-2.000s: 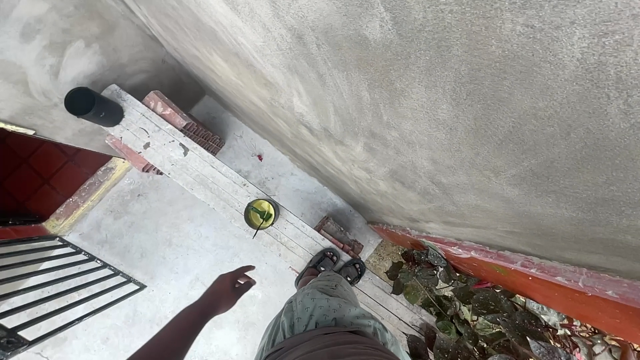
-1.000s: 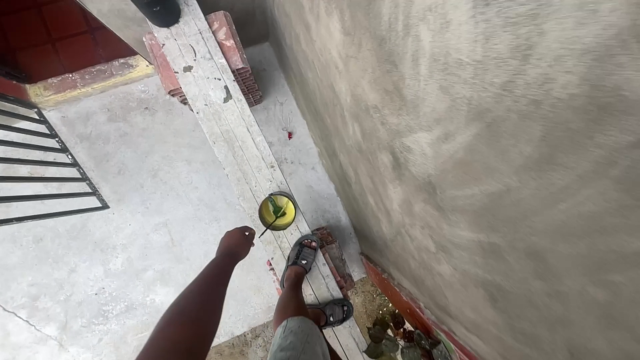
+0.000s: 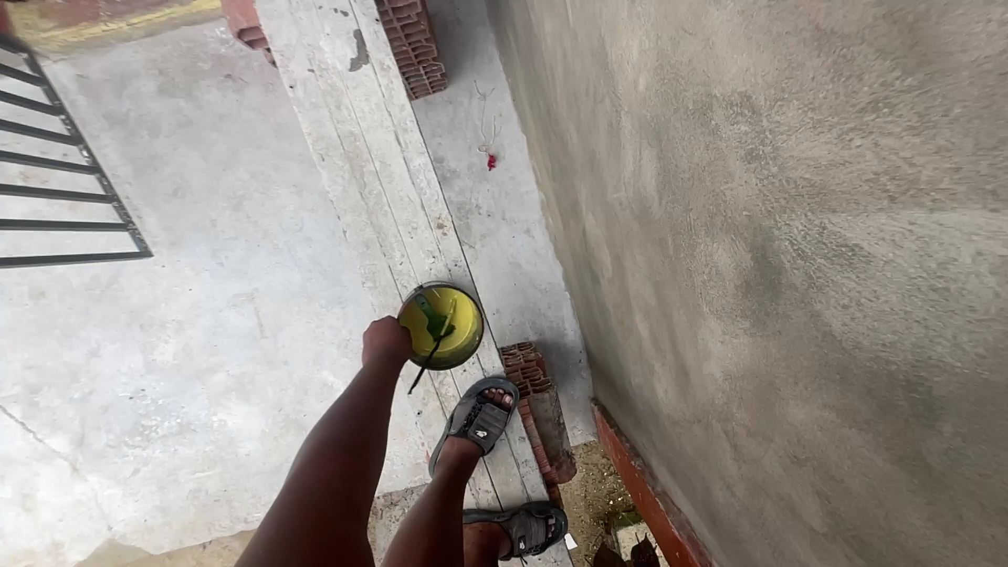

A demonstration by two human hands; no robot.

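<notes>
My left hand (image 3: 387, 340) is closed at the left rim of a round bucket (image 3: 471, 319), its fingers partly hidden against the edge. Yellow coats the inside of the bucket, which stands on a long whitish wooden plank (image 3: 386, 165). In it lie a green flat-ended tool (image 3: 430, 312) and a thin dark stick (image 3: 425, 366) that sticks out over the near rim. What the stick belongs to cannot be told. My right hand is out of view.
My sandalled feet (image 3: 482, 417) stand on the plank, just below the bucket. Hollow red bricks (image 3: 413, 47) lie under it. A rough grey wall (image 3: 748, 236) rises on the right; a black metal grille (image 3: 63, 165) is at the left.
My left hand has moved to the bucket and closed at its rim; earlier it was apart from it, to the left. The view has turned and come closer.
</notes>
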